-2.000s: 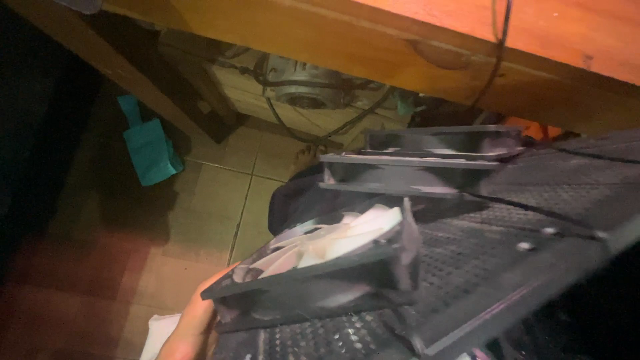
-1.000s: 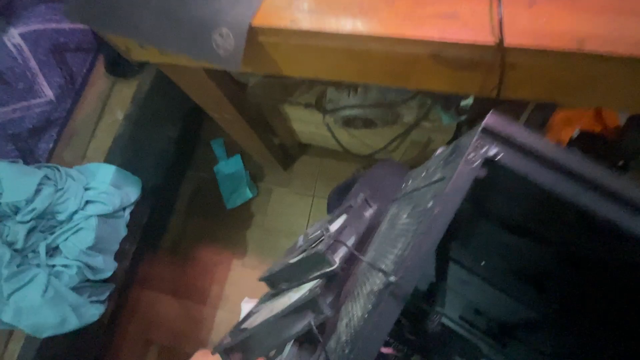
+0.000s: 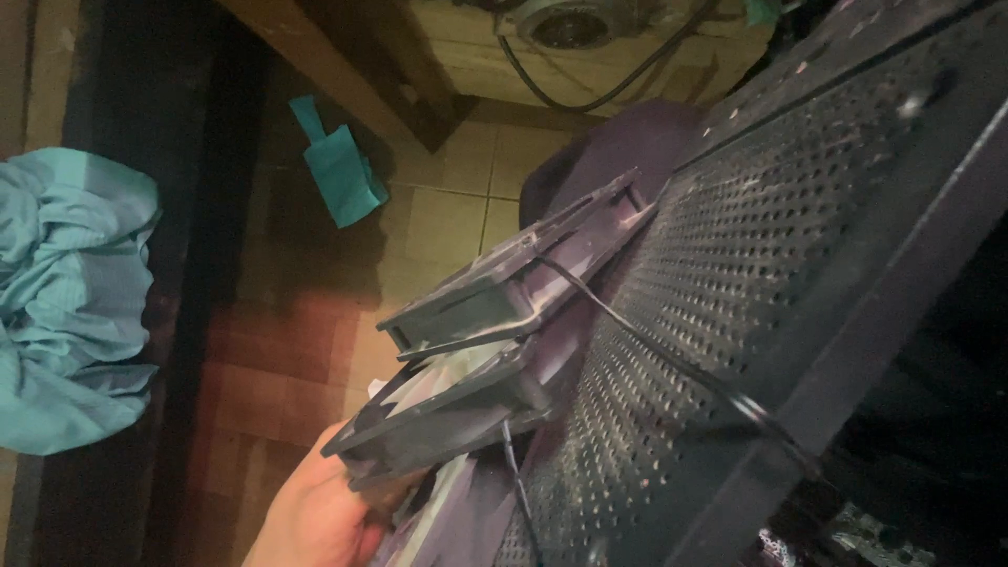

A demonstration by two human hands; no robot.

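Note:
My left hand (image 3: 315, 504) reaches in from the bottom, its fingers around the lower left corner of a black computer case fan (image 3: 441, 421) with pale blades. A second black fan (image 3: 512, 276) sits just above and beyond it, its frame close against the first. Both stand beside the perforated metal panel (image 3: 709, 260) of a dark computer case. A thin black cable (image 3: 654, 342) runs from the farther fan across the panel and over the case edge; another cable (image 3: 516, 472) hangs from the nearer fan. My right hand is not in view.
A teal dustpan-like object (image 3: 342, 173) lies on the tiled floor (image 3: 449, 220). Crumpled teal cloth (image 3: 71, 299) is at the left. A wooden leg (image 3: 354, 71) and a round device with a cable (image 3: 567, 27) are at the top.
The fan at my left hand, apart from the other fan two seconds ago, is now close beside it. The case appears at a steeper tilt, and the view has shifted.

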